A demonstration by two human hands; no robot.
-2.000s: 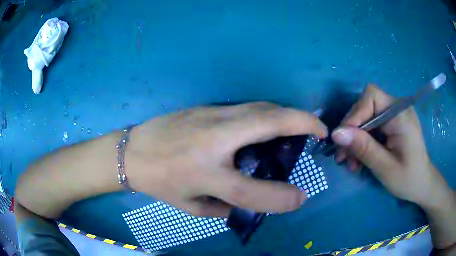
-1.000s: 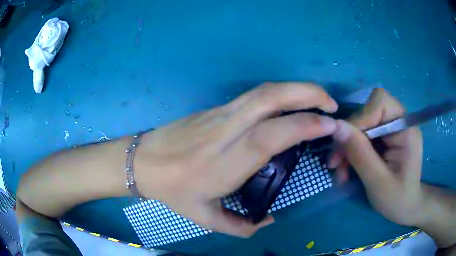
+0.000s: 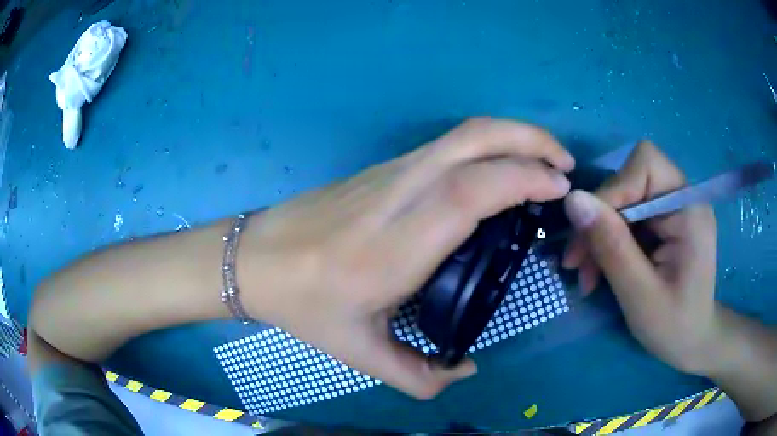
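My left hand point(image 3: 366, 247) holds a glossy black housing point(image 3: 469, 289) tilted on its edge, fingers over its top end and thumb at its lower end. My right hand point(image 3: 652, 255) holds silver tweezers point(image 3: 682, 197) like a pen, its thumb and fingertips at the upper right end of the housing. The tweezer tips are hidden. Small white specks show on the housing near that end. A sheet of white dots point(image 3: 285, 370) lies under the left hand and the housing, and it shows again to the right of the housing.
A crumpled white cloth bundle point(image 3: 89, 64) with a narrow end lies at the upper left of the blue-green mat point(image 3: 341, 77). Yellow-black hazard tape point(image 3: 183, 402) runs along the front edge. A small yellow scrap point(image 3: 531, 411) lies near the front edge.
My left hand has shifted its hold, and the housing has turned more upright on its edge. The tweezers lie at a flatter angle in my right hand than at first.
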